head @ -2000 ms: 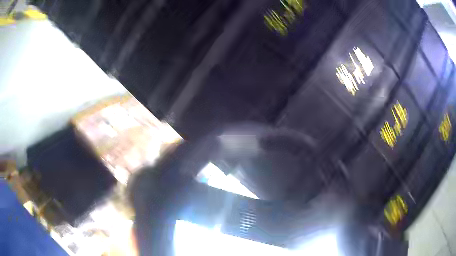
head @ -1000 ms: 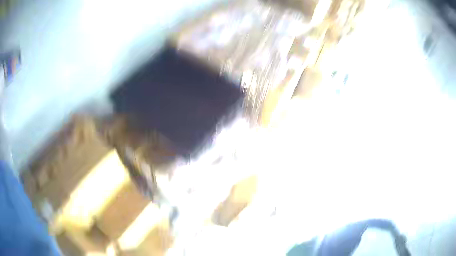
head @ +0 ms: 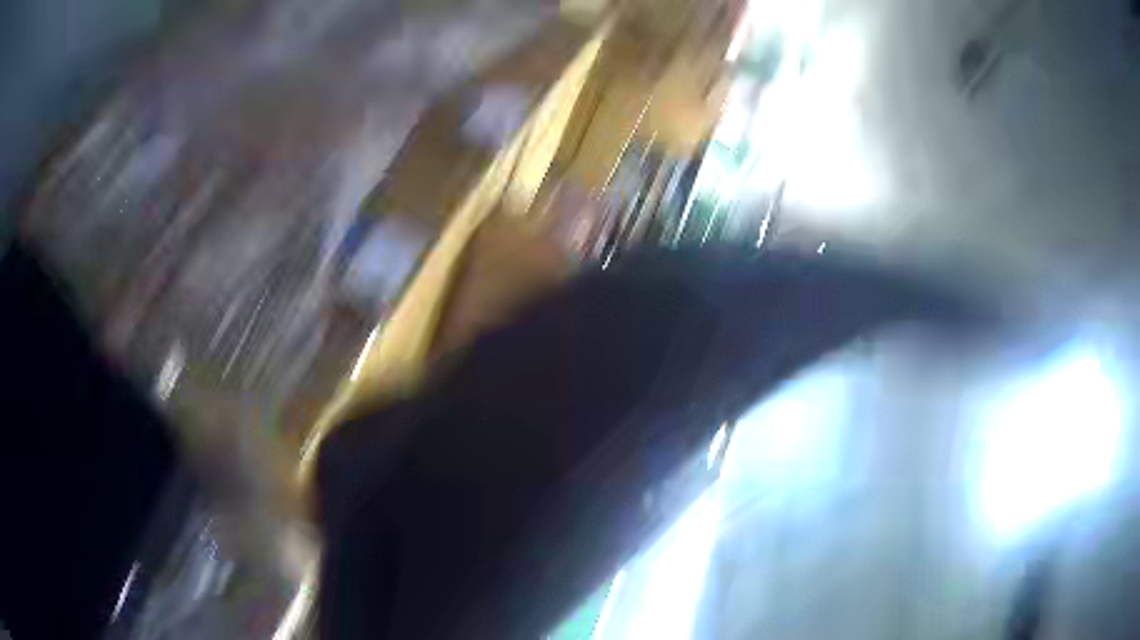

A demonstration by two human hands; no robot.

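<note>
The picture is strongly blurred and turned sideways. Brown cardboard cartons with pale label-like patches stand in the upper middle. A heap of shiny, crinkled stuff, perhaps clear plastic bags, lies at the upper left. Neither my left hand nor my right hand can be made out.
A dark strap or arm crosses from the lower middle towards the right and hides what is behind it. A black block-like shape is at the lower left edge. Bright lamps glare at the right.
The view has swung from black bins with yellow marks to the cartons and shiny heap. The black shape has shifted to the lower left, and the dark strap covers the middle again.
</note>
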